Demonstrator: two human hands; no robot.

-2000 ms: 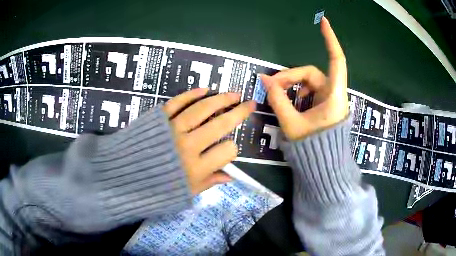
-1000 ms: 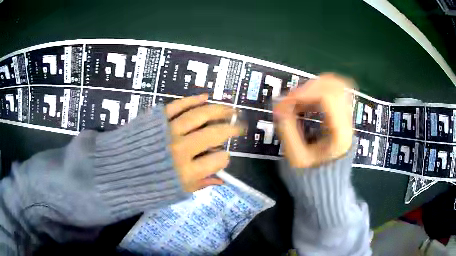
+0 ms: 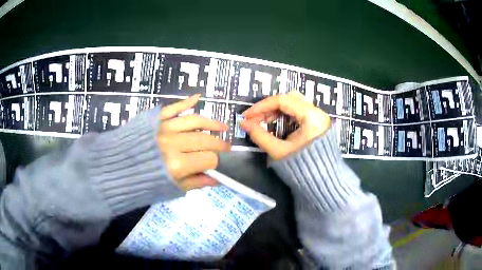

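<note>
The label strip point(image 3: 119, 95) runs left to right across the green surface, with two rows of black printed labels. My right hand point(image 3: 288, 124) pinches a small blue sticker point(image 3: 240, 128) between thumb and index finger, against a lower-row label near the middle. My left hand point(image 3: 193, 142) lies with spread fingers on the strip's lower row, just left of the sticker. Its thumb side is at the top edge of the sticker sheet point(image 3: 190, 224), which has rows of blue print and a pale folded edge. Whether the thumb grips the sheet is hidden.
Labels at the right point(image 3: 407, 113) carry small blue patches. Folded strip layers point(image 3: 449, 171) show below the strip's right end. A curved white edge point(image 3: 433, 34) bounds the green surface at upper right. Dark and red items point(image 3: 433, 217) are at lower right.
My right hand has moved left and down from the upper row to the lower row, and its raised fingertip sticker no longer shows. A blue sticker now sits on the upper-row label above.
</note>
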